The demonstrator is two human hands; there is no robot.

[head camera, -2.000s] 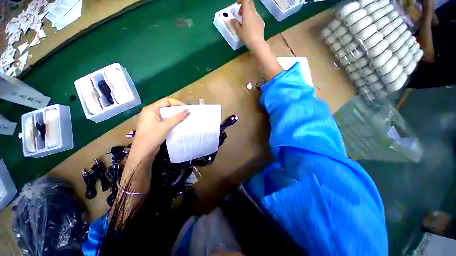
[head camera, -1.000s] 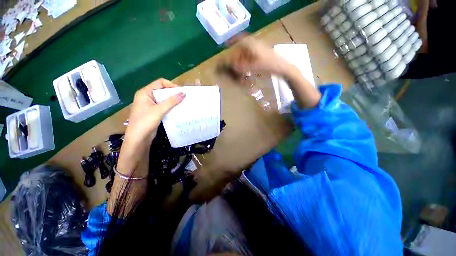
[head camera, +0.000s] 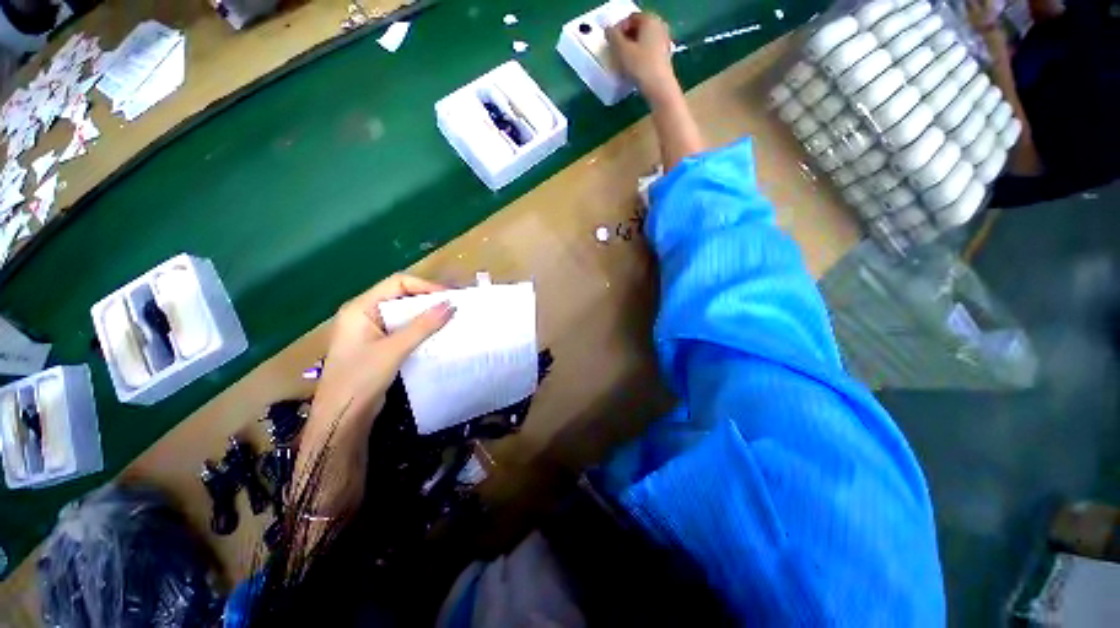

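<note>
My left hand [head camera: 383, 341] holds a stack of white printed leaflets [head camera: 474, 356] above the bench. Black cables [head camera: 424, 456] lie in a loose pile under and beside it. My right hand [head camera: 641, 49] is at a small white box [head camera: 598, 52] at the top of the belt, fingers bent down over its inside; what it holds, if anything, is hidden. Another open white box [head camera: 501, 124] nearer me has a black cable between pale rounded pieces. Two more such boxes, one upper [head camera: 168, 329] and one lower [head camera: 49, 426], stand at the left.
The green belt [head camera: 332, 160] curves behind the cardboard-covered bench [head camera: 590, 325]. A dark-filled plastic bag [head camera: 123, 564] is at lower left. Stacked pale oval pieces [head camera: 903, 117] under plastic are at right, with a clear bag [head camera: 933, 321] below. Another person's arm [head camera: 1005, 98] shows behind them.
The boxes have moved leftwards along the belt. My right hand went from the first box to the bench, then back up to another box. The nearer box now has a cable. My left hand still holds the leaflets.
</note>
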